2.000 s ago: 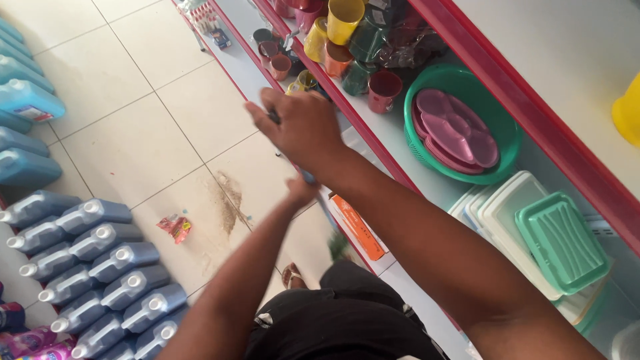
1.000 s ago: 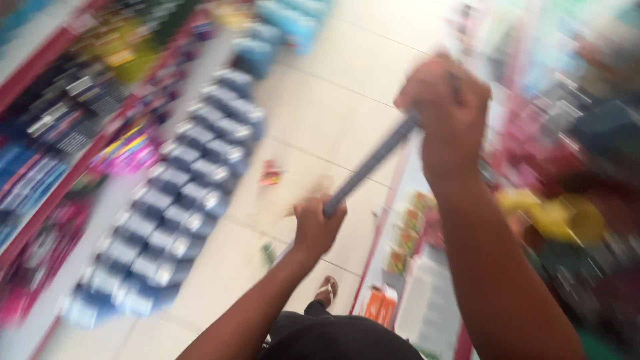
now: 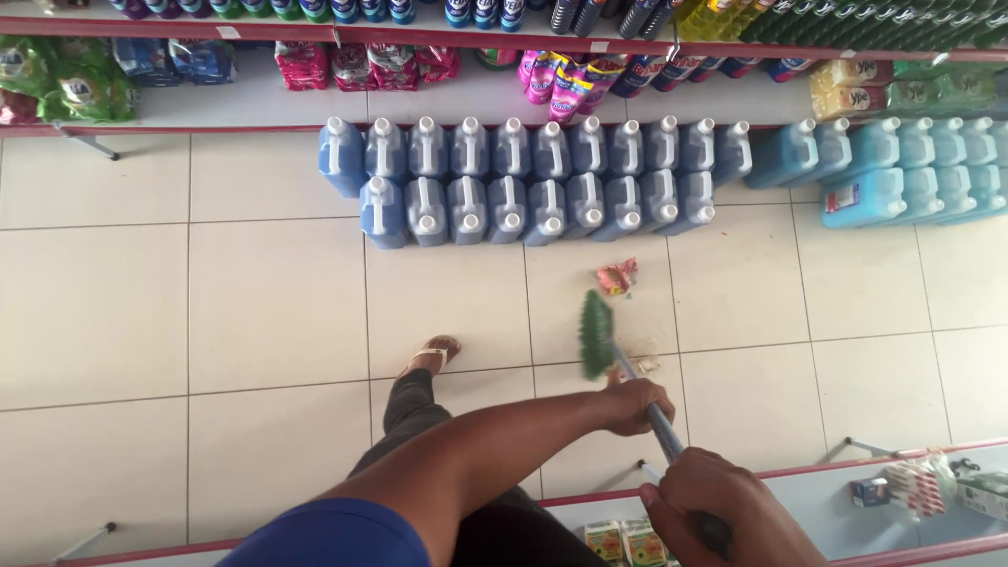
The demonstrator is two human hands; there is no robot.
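My left hand (image 3: pixel 639 405) is closed around the lower part of a broom's grey handle (image 3: pixel 665 435). Nearer the handle's dark end, my right hand (image 3: pixel 709 504) grips the same shaft. The green-bristled broom head (image 3: pixel 596 335) is over the tiled floor, slightly blurred. Just beyond it lies a crumpled red and pink wrapper (image 3: pixel 617 276), with small bits beside it. A patch of brownish dirt (image 3: pixel 642 346) shows to the right of the bristles, partly near the handle.
Rows of blue jugs (image 3: pixel 508 209) stand on the floor along the far shelf (image 3: pixel 260 87), with lighter blue jugs (image 3: pixel 866 197) to their right. A low shelf (image 3: pixel 835 512) with packets is close on the right. My sandaled foot (image 3: pixel 437 353) is on the tiles.
The view has turned strongly, so the jugs now run across the top. The broom head, not clearly seen two seconds ago, now shows near the wrapper. Both hands remain on the handle.
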